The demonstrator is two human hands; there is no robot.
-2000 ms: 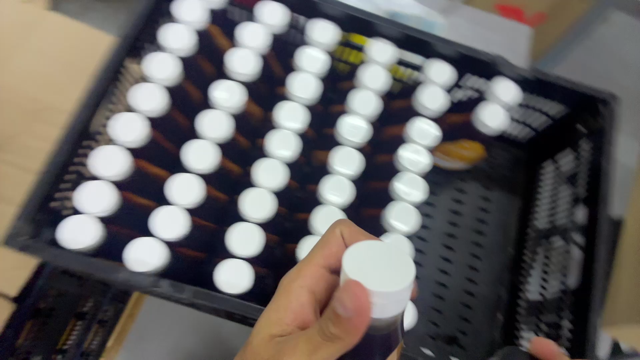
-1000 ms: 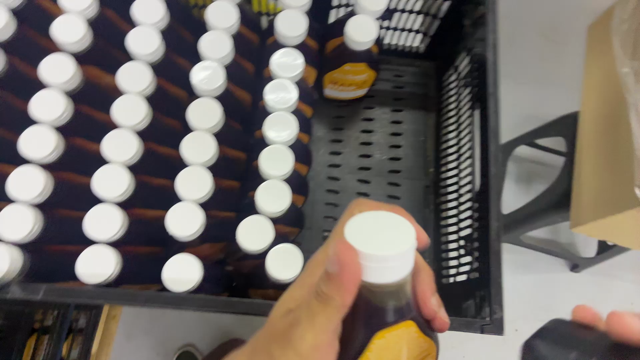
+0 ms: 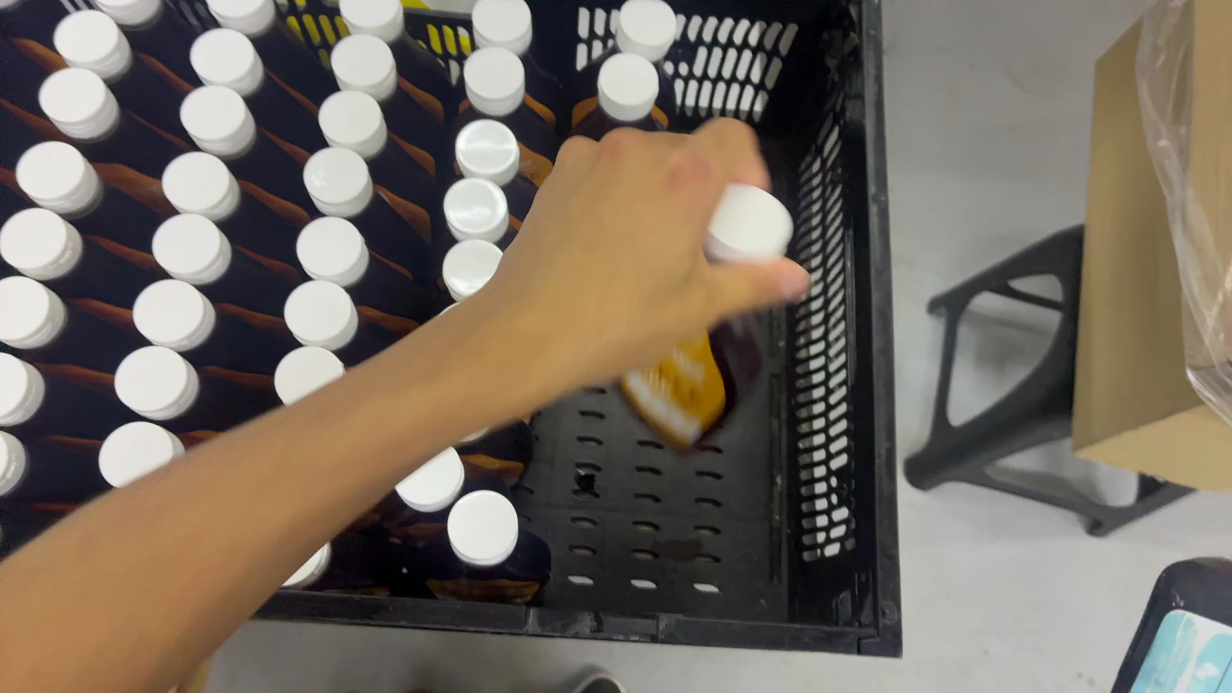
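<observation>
My left hand reaches in from the lower left, gripping a dark bottle with a white cap and an orange label. Blurred and tilted, this bottle hangs over the bare slotted floor at the right side of a black plastic crate. Rows of similar white-capped bottles stand upright to the left, partly covered by my forearm. Two capped bottles stand just beyond my knuckles. My right hand is not in view.
A black plastic stool or stand is right of the crate, beside a cardboard box with clear plastic film. At the lower right corner, part of a black device shows a light blue face. A shoe tip shows below the crate.
My left hand has carried the bottle from near the crate's front edge farther into its right side. The fingers of my right hand, seen at lower right a second ago, have left the view.
</observation>
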